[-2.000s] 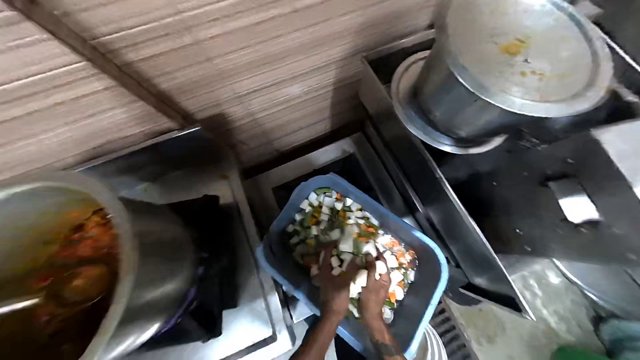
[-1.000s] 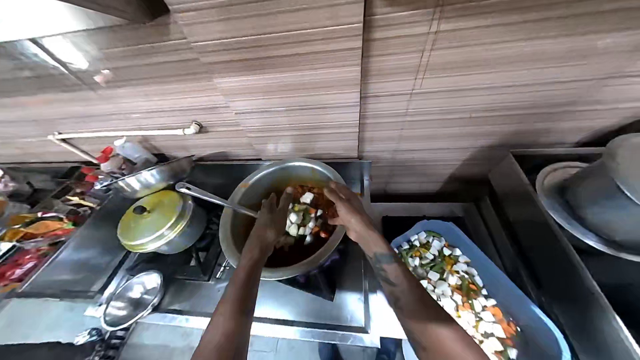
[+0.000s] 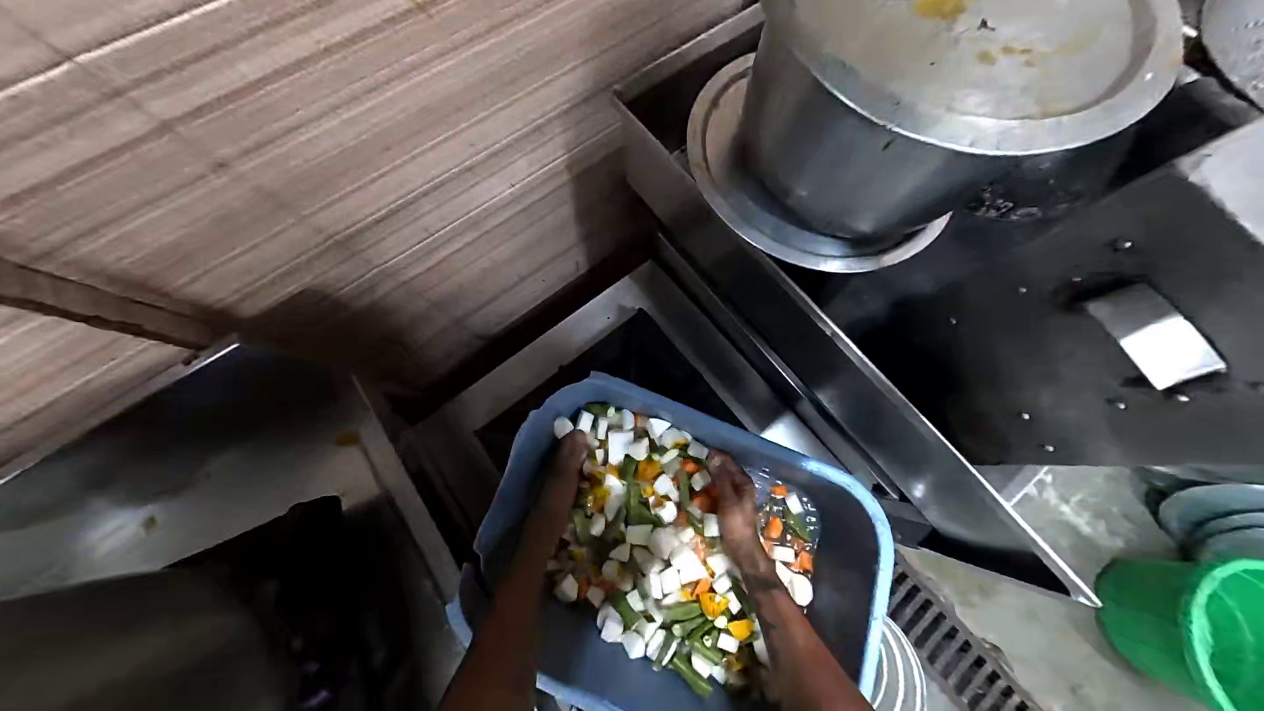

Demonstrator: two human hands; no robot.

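A blue plastic tub (image 3: 859, 494) holds chopped vegetables (image 3: 642, 533): white cubes, green beans, orange and yellow pieces. Inside it, at the left of the heap, my left hand (image 3: 568, 474) reaches in with its fingertips among the pieces. My right hand (image 3: 733, 504) is sunk into the heap on the right side, fingers pointing down. Both hands touch the vegetables; the fingers are partly hidden, so whether either one grips any pieces does not show. A little water lies in the tub beside my right hand.
A large lidded metal pot (image 3: 859, 148) stands on a round metal plate (image 3: 721, 188) at the upper right. A steel counter edge (image 3: 839, 346) runs diagonally past the tub. A green bucket (image 3: 1145, 612) is at the lower right, a dark burner area (image 3: 286, 573) at the lower left.
One second ago both hands were over the open pot of red-brown food, with vegetables between them; now they are in the blue tub. The view has swung right.
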